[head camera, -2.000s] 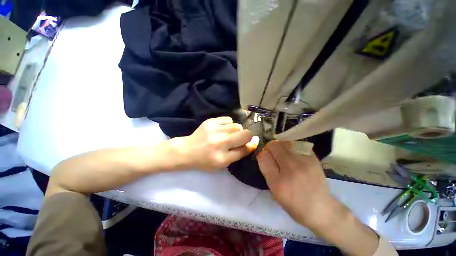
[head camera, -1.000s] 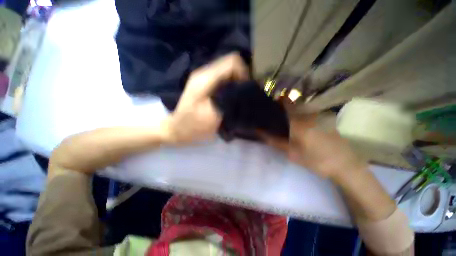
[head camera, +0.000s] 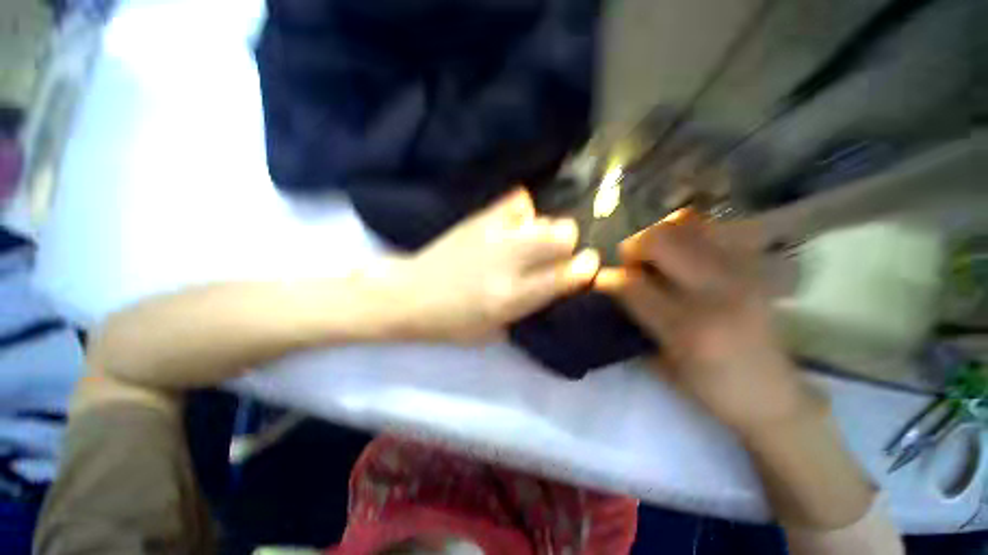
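A black garment lies heaped on the white table, and a part of it hangs below my hands at the table's front. My left hand pinches the garment's edge just in front of the sewing machine's needle area. My right hand pinches the same edge, its fingertips almost touching my left fingertips. The sewing machine head stands at the upper right, with a bright lit metal part under it. The picture is blurred, so the needle and exact seam cannot be told.
A cream machine bed is right of my right hand. Green-handled snips lie at the far right. Striped grey-blue cloth is at the left. Red patterned cloth covers my lap below the white table's edge.
The black cloth bunched up between my hands a second ago is now lowered and flatter. My hands have come together, fingertips close, near the needle area. The view has shifted slightly.
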